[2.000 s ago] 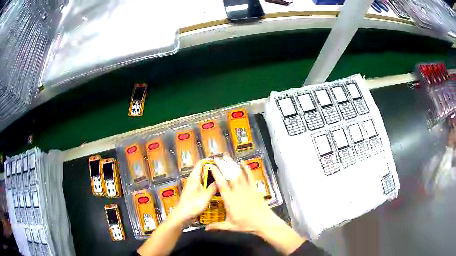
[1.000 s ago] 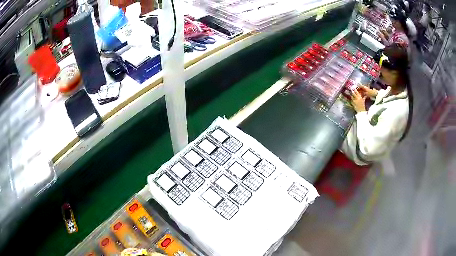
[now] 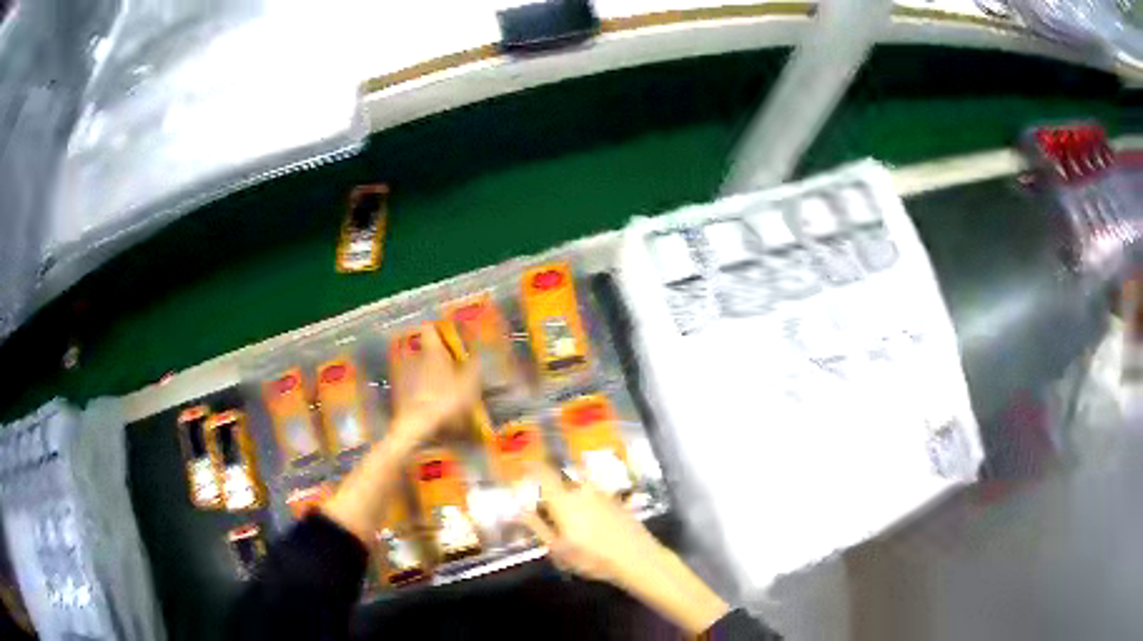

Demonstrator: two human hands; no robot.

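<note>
The view is blurred. My left hand (image 3: 439,388) is over the clear tray (image 3: 624,376), around a tilted orange phone (image 3: 481,420) seen nearly edge-on. My right hand (image 3: 587,526) is low over the tray's front right part, fingers bent down near a pale, bright patch; whether it grips anything is unclear. Orange phone bodies (image 3: 554,321) with red ovals lie in two rows in the tray, some hidden by my hands. The white sheet stack (image 3: 827,463) at right bears blurred front panels (image 3: 765,251), clearest along its top edge.
Three dark-screened phones (image 3: 233,461) lie left of the tray, and another phone (image 3: 362,228) lies on the green strip (image 3: 552,163). A second white stack (image 3: 63,526) is at far left. A pale post (image 3: 802,107) rises behind. Red units (image 3: 1072,150) are at far right.
The view swung right toward a seated neighbour, then back to the tray. Compared with the oldest frame, my hands are farther apart, the left one farther back, the right one nearer the tray's front edge.
</note>
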